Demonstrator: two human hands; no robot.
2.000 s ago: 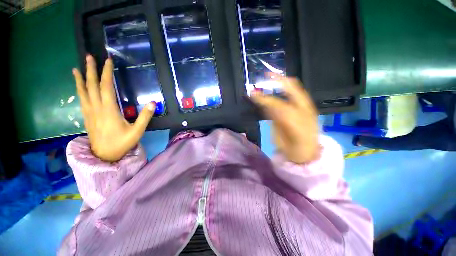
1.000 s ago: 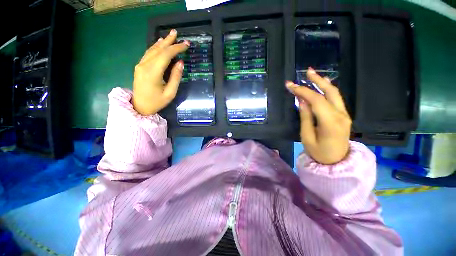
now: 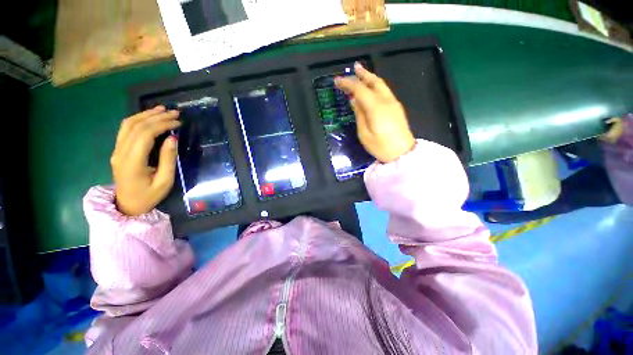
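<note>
A black foam phone tray [image 3: 423,104] lies on the bench with three smartphones in its pockets; the rightmost pocket holds no phone. The left phone [image 3: 208,166] and the middle phone [image 3: 267,139] have dark screens with a red button near the bottom. The right phone [image 3: 333,111] shows green text rows. My left hand [image 3: 144,159] is over the left edge of the left phone, fingers apart and holding nothing. My right hand [image 3: 378,114] is over the upper right part of the right phone, fingertips at its screen, holding nothing.
A printed white page [image 3: 277,24] with a dark rectangle lies on a brown board [image 3: 104,41] behind the tray. The green bench [image 3: 513,83] extends to both sides. A white-topped stool [image 3: 538,180] stands beyond the bench's near edge at right. Another person's hand [image 3: 614,130] shows at far right.
The tray appears lower and tilted, with more of the page and board in view. My right hand has moved up the right phone, which now shows green rows. Red buttons now show on the other two.
</note>
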